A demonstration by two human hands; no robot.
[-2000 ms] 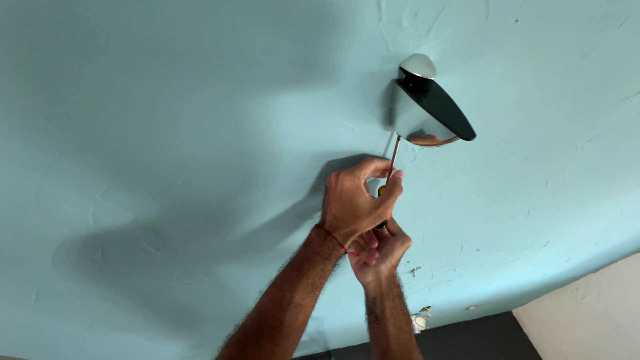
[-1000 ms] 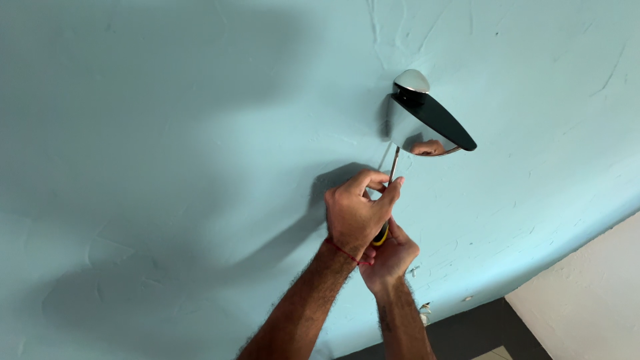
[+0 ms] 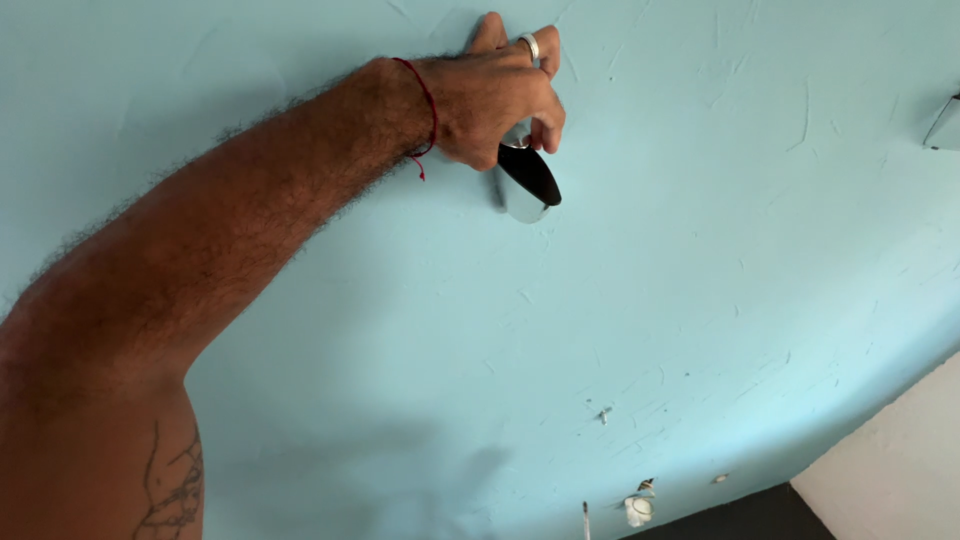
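A chrome clamp-type shelf bracket with a black pad point(image 3: 529, 174) is fixed to the light blue wall. My left hand point(image 3: 499, 97), with a ring and a red string bracelet, reaches in from the left. Its thumb and fingers curl around the bracket's rounded upper part, which they partly hide. A thin metal shaft, like the screwdriver's, point(image 3: 586, 519) stands up at the bottom edge; its handle is out of frame. My right hand is not in view.
Part of a similar bracket point(image 3: 946, 126) shows at the right edge. Lower down, a screw-like fitting point(image 3: 604, 415) sticks out of the wall, near a hole with wires and a white fitting point(image 3: 639, 511). A white surface point(image 3: 892, 457) meets the wall at lower right.
My left hand has let go of the screwdriver and moved up to the bracket's top. My right hand has dropped out of view.
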